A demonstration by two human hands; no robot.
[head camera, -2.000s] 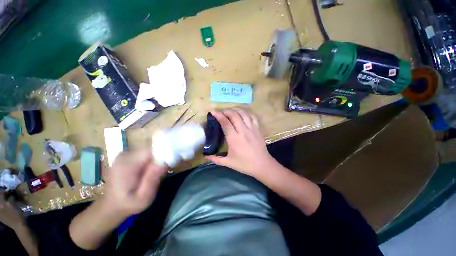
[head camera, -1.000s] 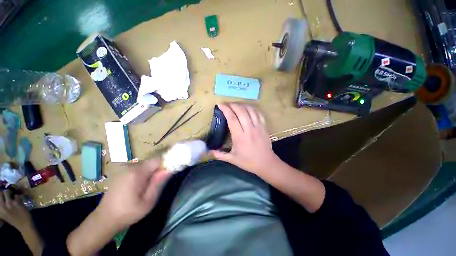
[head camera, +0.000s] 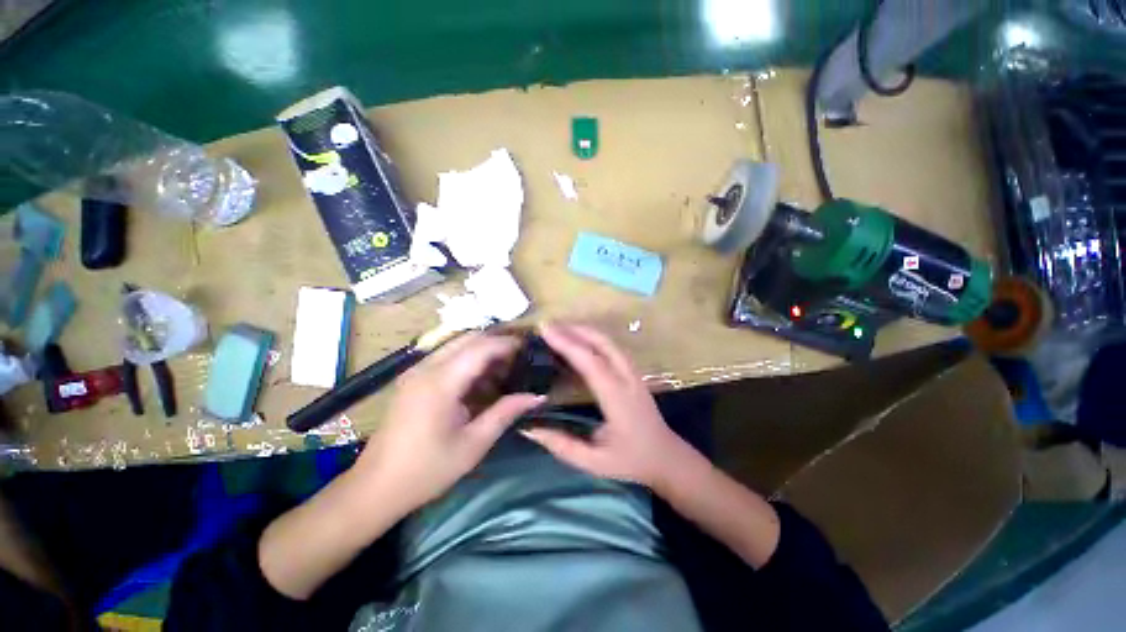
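Observation:
The black housing (head camera: 533,368) is held between my two hands above my lap, at the bench's front edge; my fingers hide much of it. My left hand (head camera: 451,414) grips its left side, and my right hand (head camera: 608,414) grips its right side. The black-handled brush (head camera: 358,388) lies on the cardboard just beyond my left hand, its pale neck pointing toward a crumpled white piece (head camera: 492,296). The white cloth (head camera: 482,216) lies by the printed carton (head camera: 350,204).
The grinder (head camera: 864,266) stands at right, red light on. The printed pale blue block (head camera: 615,262) and green piece (head camera: 584,137) lie beyond my hands. At left are the white-topped block (head camera: 320,336), blue-green block (head camera: 237,373), cup (head camera: 161,326) and bottle (head camera: 204,183). An open cardboard box (head camera: 889,457) is right.
My left hand has put down the brush, which now lies on the bench, and has joined my right hand on the housing. The view has shifted. The tweezers no longer show.

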